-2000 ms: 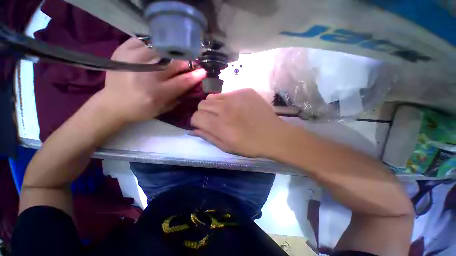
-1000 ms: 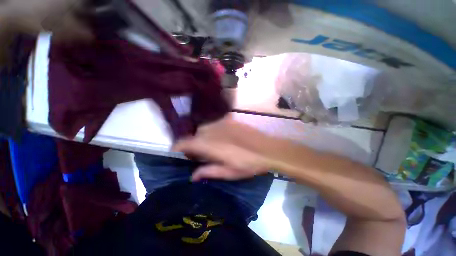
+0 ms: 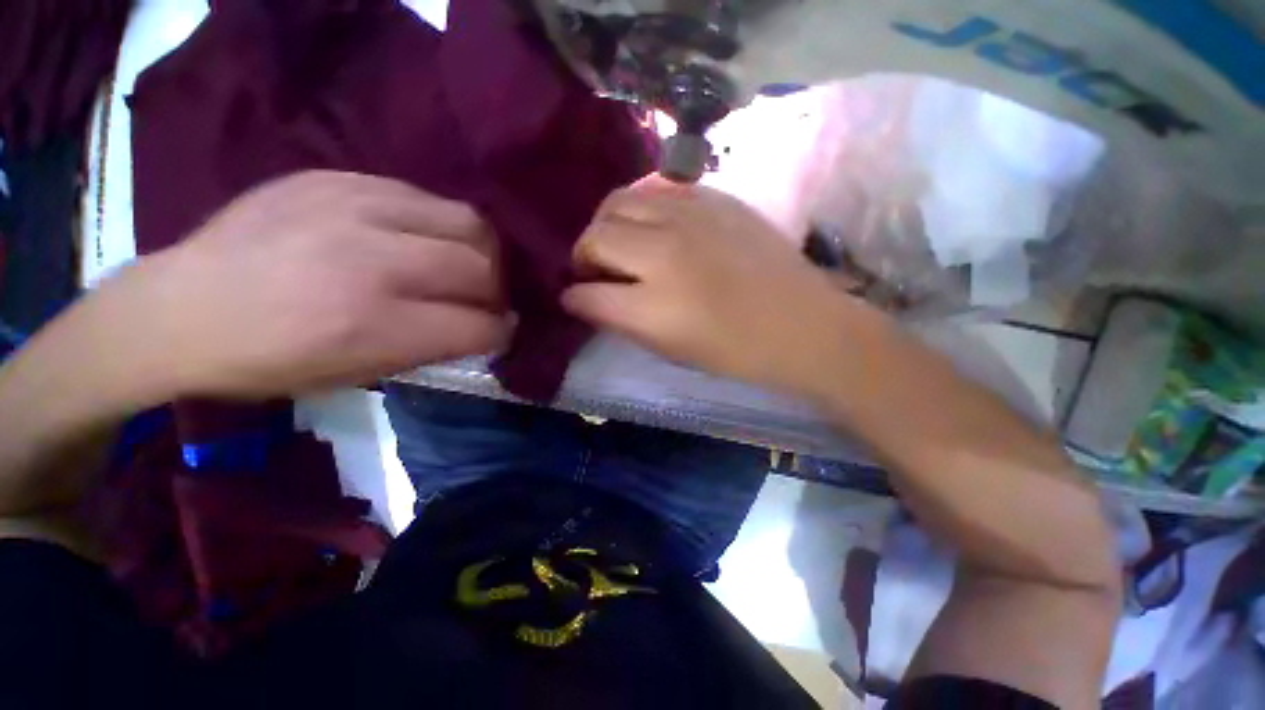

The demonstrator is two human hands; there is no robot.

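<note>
A maroon garment piece (image 3: 333,104) lies spread on the white table left of the needle area, its lower end reaching the table's front edge. My left hand (image 3: 347,284) is on it, fingers closed on the cloth. My right hand (image 3: 687,271) is just below the presser foot area, its curled fingers at the right edge of the cloth. The fingertips of both hands are partly hidden, with a narrow strip of maroon cloth between them. The sewing machine head (image 3: 888,63) is above, with a small grey metal part (image 3: 685,156) near the lit needle area.
A clear crinkled plastic bag (image 3: 902,208) with white scrap lies right of the needle. A grey-edged tray (image 3: 1131,375) with a green patterned packet is at far right. Maroon cloth (image 3: 264,513) is heaped below the table at left. White and grey cloth is at lower right.
My left hand has come back from the upper left onto the cloth. My right hand has moved up from the table's front edge to the needle area. The cloth now lies flatter and further forward.
</note>
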